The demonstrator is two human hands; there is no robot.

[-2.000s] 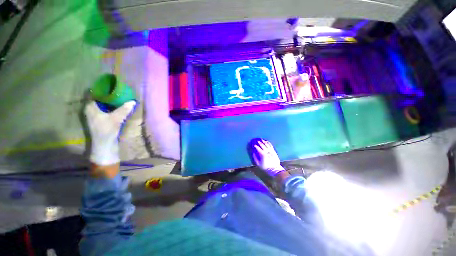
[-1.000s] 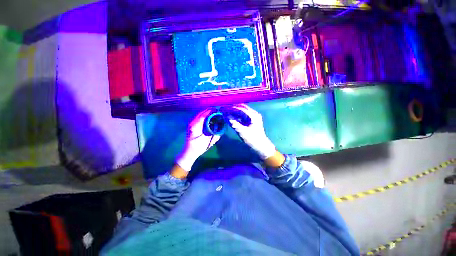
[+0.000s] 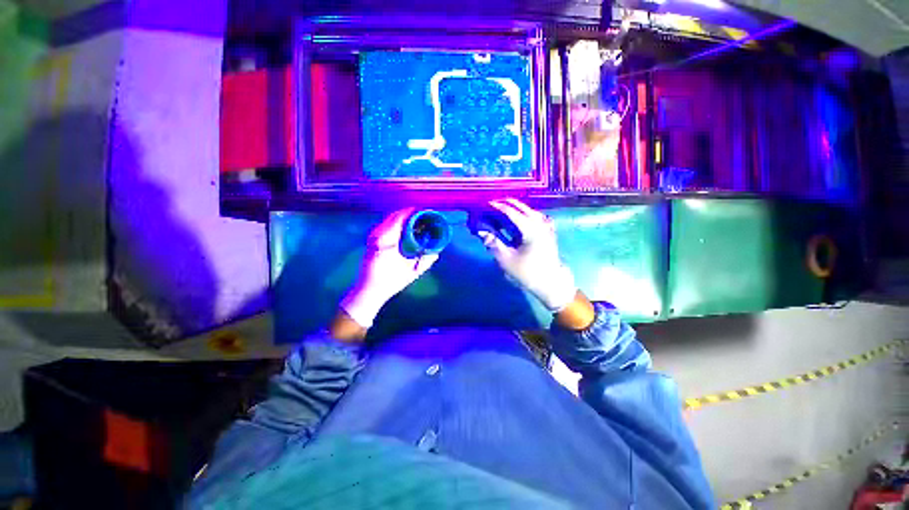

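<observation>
My left hand [image 3: 382, 267], in a white glove, holds a small round open teal cup [image 3: 426, 232] above the mat, its dark opening facing up. My right hand [image 3: 536, 255], gloved with dark blue fingertips, is just right of the cup, fingers curled together; a small dark thing may be pinched there, but I cannot tell. A bright blue circuit board [image 3: 399, 115] with a thick white looping line lies in the metal carrier frame [image 3: 543, 110] beyond my hands. Neither hand touches the board.
The green mat [image 3: 608, 261] runs along the station's front edge. An orange ring [image 3: 820, 256] lies at its right. Conveyor parts with a red surface [image 3: 257, 118] flank the frame. A black bin [image 3: 60, 398] stands on the floor at lower left. Yellow-and-black tape [image 3: 797, 381] marks the floor at right.
My left hand has brought the cup from far left to in front of the board. My right hand has risen from the mat's front edge beside it, and lately moved slightly away from the cup.
</observation>
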